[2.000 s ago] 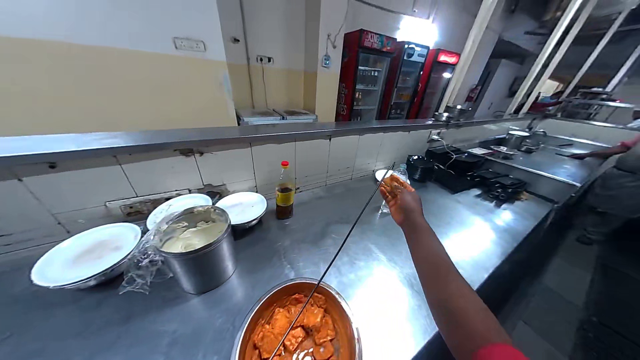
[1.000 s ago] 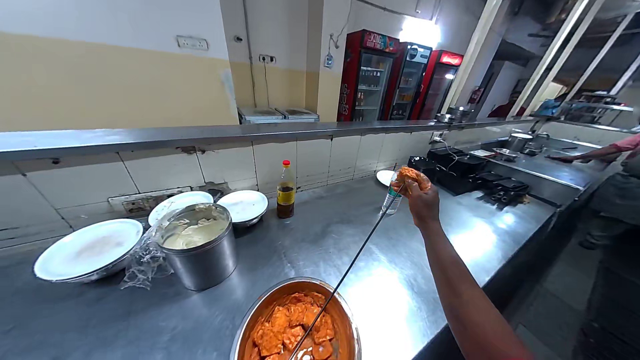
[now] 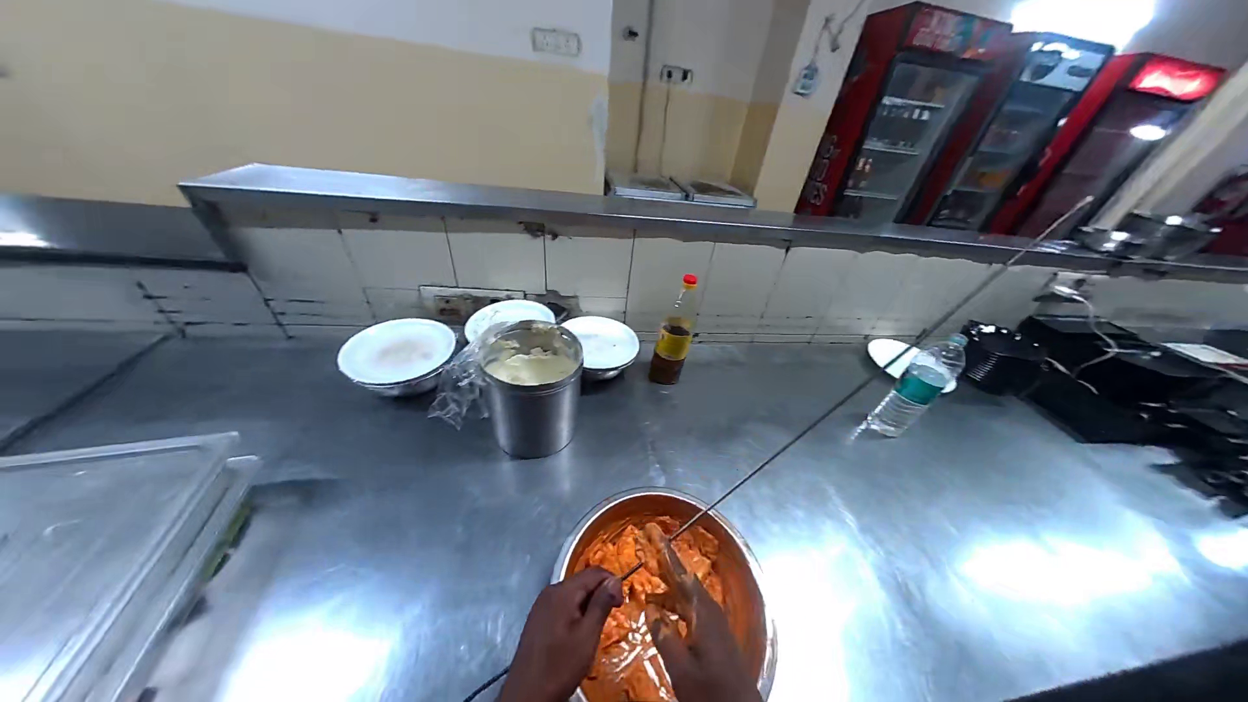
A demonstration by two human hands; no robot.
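Below centre, a steel bowl [image 3: 760,585] holds orange-coated marinated pieces [image 3: 624,643]. My left hand [image 3: 565,629], at the bowl's near left rim, grips a long thin metal skewer [image 3: 799,434]. The skewer slants up to the right across the counter, its far end above the ledge. Inside the bowl, my right hand [image 3: 697,624] has orange-smeared fingers on the marinated pieces, close beside the skewer. Whether it is closed on a piece or on the skewer is hard to tell.
Behind the bowl stand a steel canister [image 3: 534,419] of pale cream, white plates [image 3: 395,353] on bowls and a red-capped bottle [image 3: 673,336]. A water bottle [image 3: 912,390] leans over a plate at right, near black equipment [image 3: 1102,375]. Clear-lidded containers [image 3: 107,546] lie left.
My right hand has come down from above the counter into the bowl. My left hand has come into view with the skewer. The view has turned left.
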